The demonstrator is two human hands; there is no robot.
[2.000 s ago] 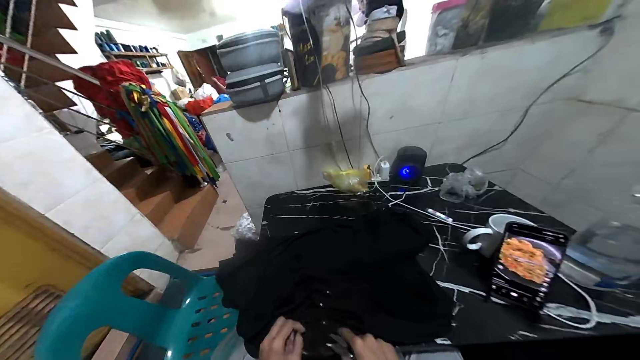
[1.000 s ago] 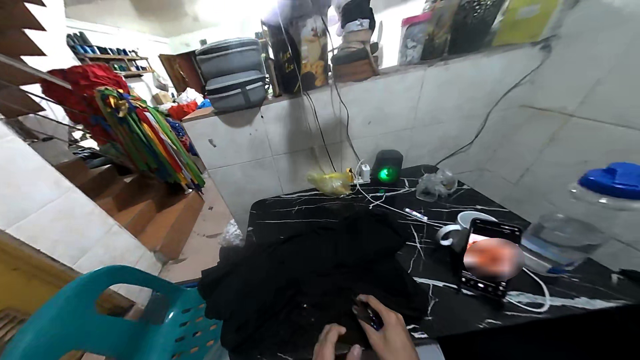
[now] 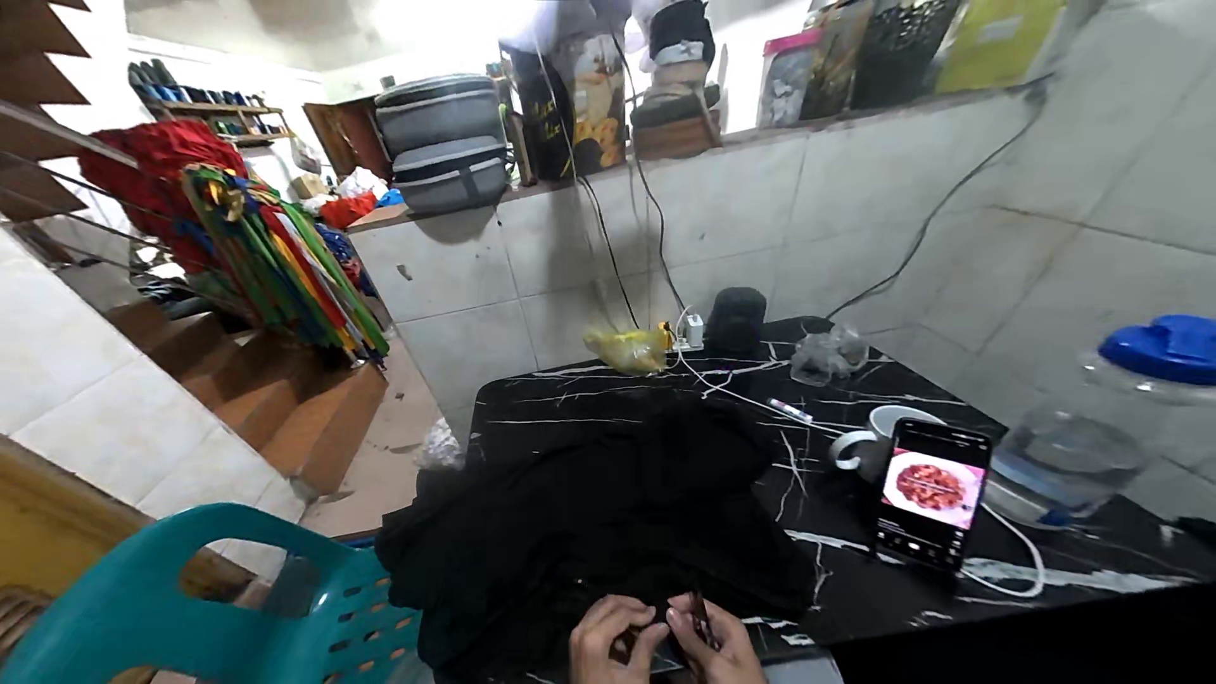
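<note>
A black cloth garment (image 3: 589, 494) lies bunched over the near part of the black marble-patterned table (image 3: 560, 404) and hangs past its left edge. At the bottom of the view, my left hand (image 3: 613, 636) pinches a fold of the dark cloth. Close beside it, my right hand (image 3: 712, 641) has its fingers round a slim dark tool (image 3: 701, 617), whose kind I cannot tell; its tip points up and away. The fingertips of both hands nearly meet at the cloth. The lower palms are cut off by the frame.
A phone (image 3: 931, 494) leans against a white mug (image 3: 902, 418), its cable beside it. A blue-lidded water jug (image 3: 1073, 446) stands at the right. Farther back are a black speaker (image 3: 736, 321), a charger (image 3: 694, 331) and plastic bags (image 3: 828, 355). A teal plastic chair (image 3: 199, 589) stands left.
My hands have come close together at the cloth; one second ago they were farther apart. The speaker's light, green a second ago, no longer shows. The view has shifted.
</note>
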